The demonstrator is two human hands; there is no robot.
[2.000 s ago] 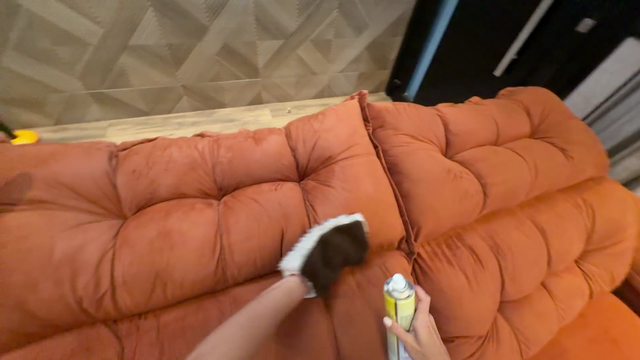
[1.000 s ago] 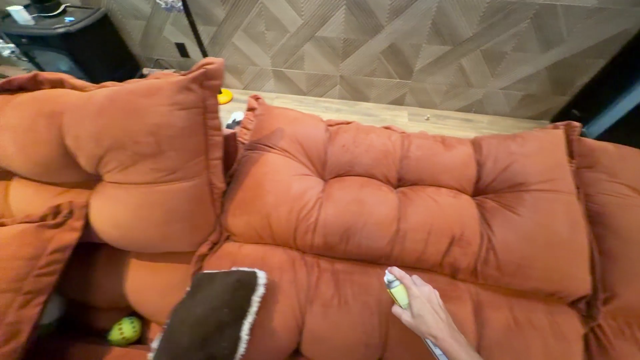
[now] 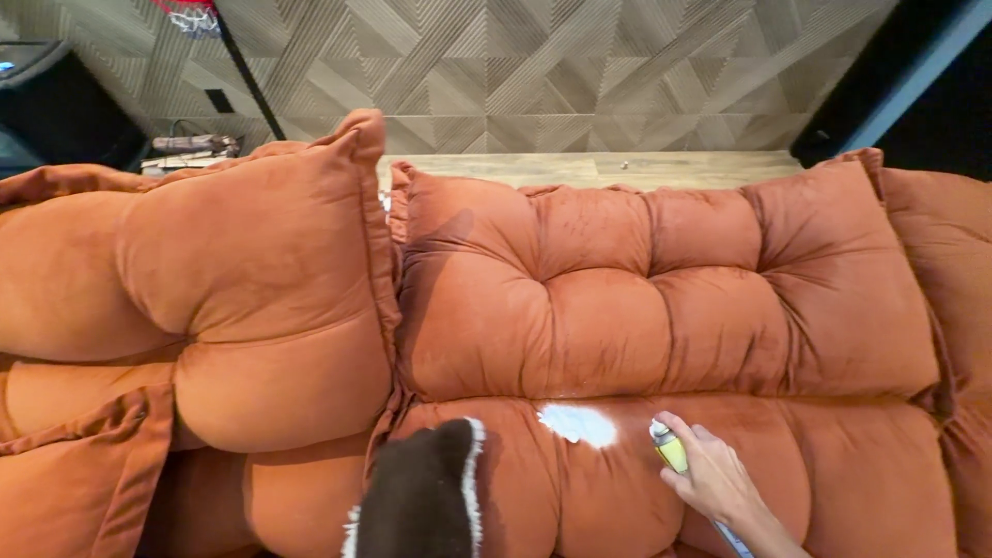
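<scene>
My right hand (image 3: 717,477) grips a yellow-green aerosol can (image 3: 671,452), its index finger at the white nozzle, above the seat of an orange tufted sofa (image 3: 604,333). Left of the nozzle, a patch of white foam (image 3: 577,425) lies on the seat just below the backrest cushion. A dark brown cleaning mitt with white fringed edges (image 3: 422,496) is at the lower middle, over the sofa; my left hand is hidden, apparently inside it. The mitt is apart from the foam.
A large orange cushion (image 3: 263,271) rises at the left. Behind the sofa are a patterned wall (image 3: 542,70), a strip of wooden floor (image 3: 682,167), a pole with a small hoop net (image 3: 194,19), a stack of firewood (image 3: 194,151) and a black appliance (image 3: 66,108).
White foam now lies on the seat where none showed a second ago. The view has swung left since two seconds ago.
</scene>
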